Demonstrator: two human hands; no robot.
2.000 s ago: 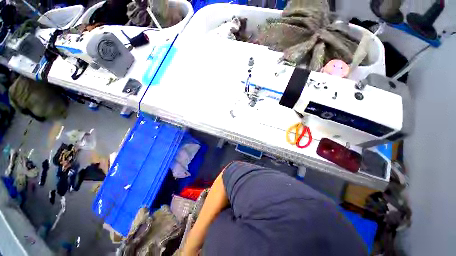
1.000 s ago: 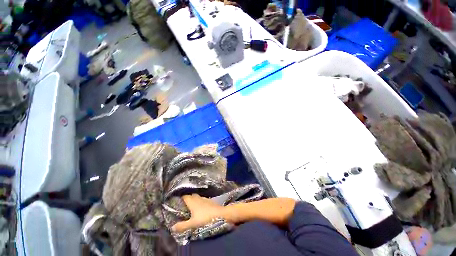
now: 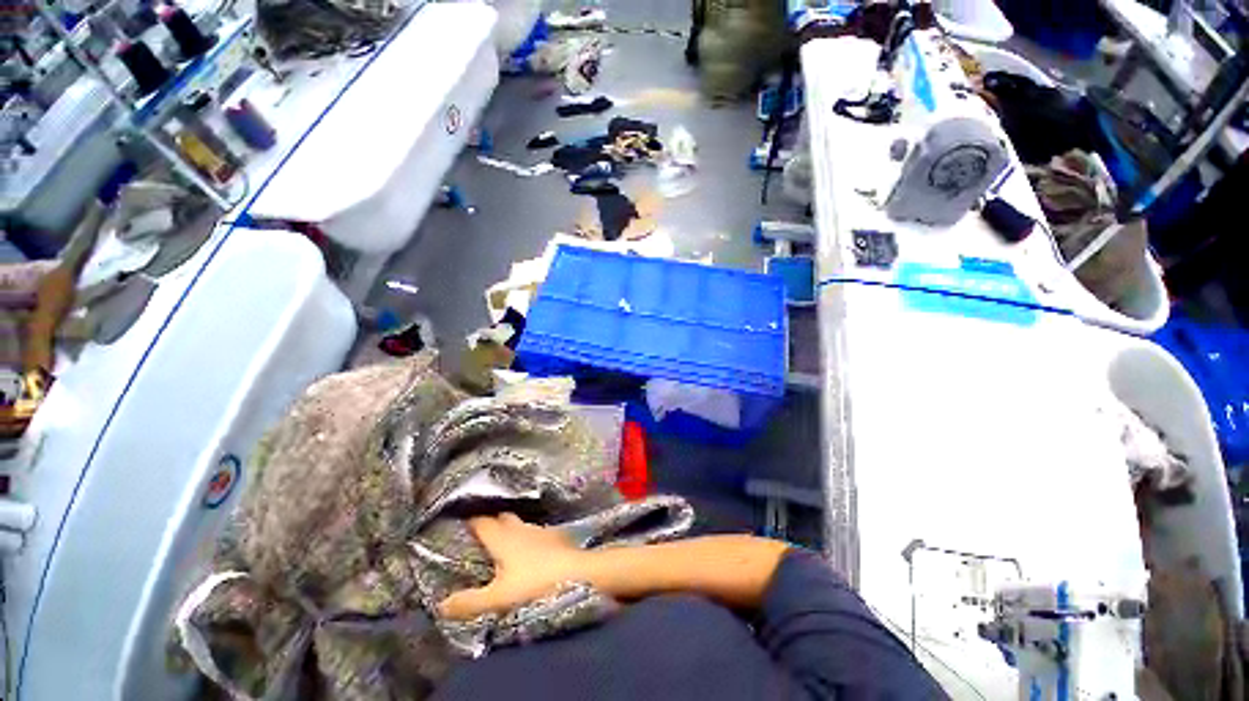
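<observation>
A thick bundle of speckled grey-brown fabric pieces (image 3: pixel 343 479) fills the lower left in front of me. A pale band loops at its lower left, and folded edges show on its right. My right hand (image 3: pixel 527 564) lies spread over the bundle's right side, pressing and holding it, with the fingertips partly sunk in the folds. The forearm comes in from the right in a dark sleeve. My left hand is not visible. The bundle hides whatever is below and behind it.
A blue plastic crate (image 3: pixel 658 322) stands on the floor ahead. A red stool edge (image 3: pixel 633 459) shows beside the bundle. A white sewing table (image 3: pixel 959 425) with a machine (image 3: pixel 1062 630) is on the right, curved white tables (image 3: pixel 178 411) on the left. Fabric scraps (image 3: pixel 616 151) litter the aisle.
The view has swung left from the sewing table to the aisle. The bundle, low and partly visible earliest, is now in front of me under my hand. The hand's hold looks unchanged since one second ago.
</observation>
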